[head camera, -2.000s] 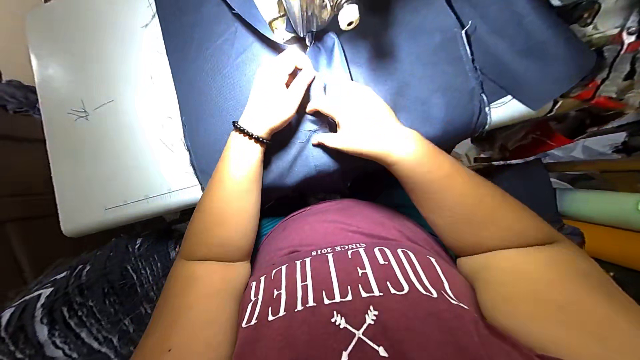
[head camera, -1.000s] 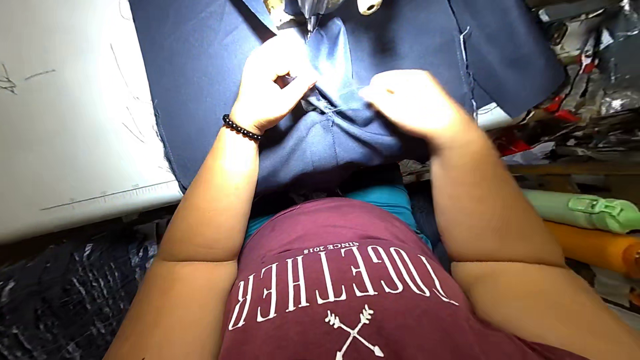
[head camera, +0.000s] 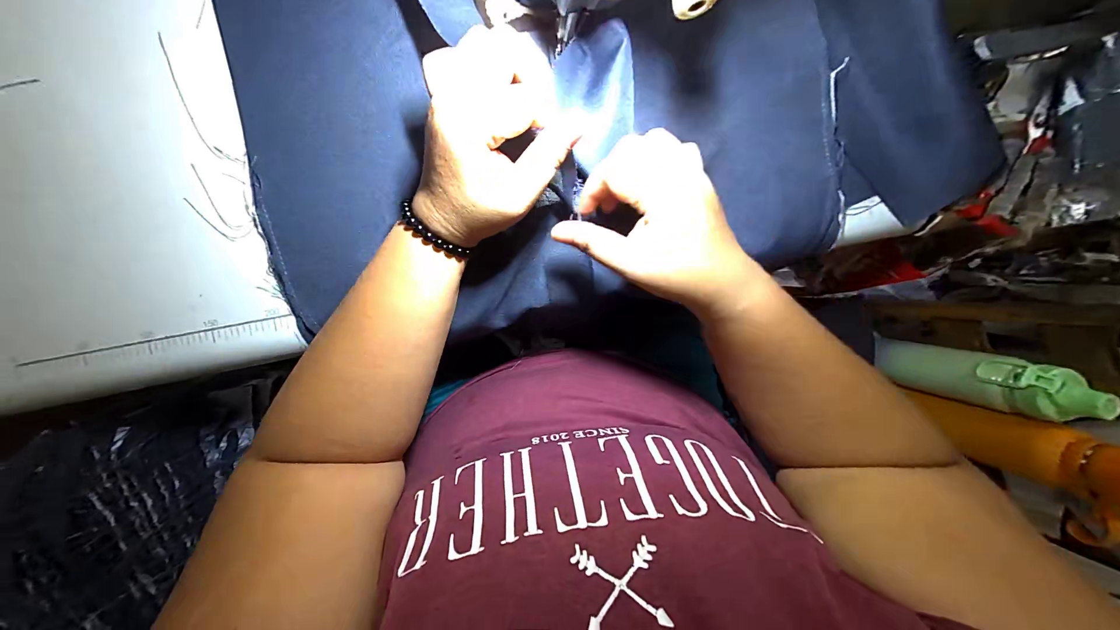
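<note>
Dark blue fabric (head camera: 341, 157) lies spread across the sewing machine's bed. At the top centre, the needle and presser foot area of a sewing machine (head camera: 567, 31) stands over a brightly lit fold of it. My left hand (head camera: 490, 131), with a black beaded bracelet on its wrist, pinches the fabric just below and left of the needle. Close to its right, my right hand (head camera: 656, 210) has thumb and forefinger near a frayed fabric edge (head camera: 576, 197); whether they grip it is hard to tell. Glare hides several fingertips.
On the left, the white machine bed (head camera: 114, 219) carries a printed ruler scale and loose dark threads. A light green bottle-like object (head camera: 989, 381) and an orange one (head camera: 1006, 437) lie at the right. Cluttered, shiny wrappings (head camera: 1076, 131) fill the upper right.
My right hand moved off to the right of my left hand, then came back in toward it. My left hand stays on the fabric near the needle.
</note>
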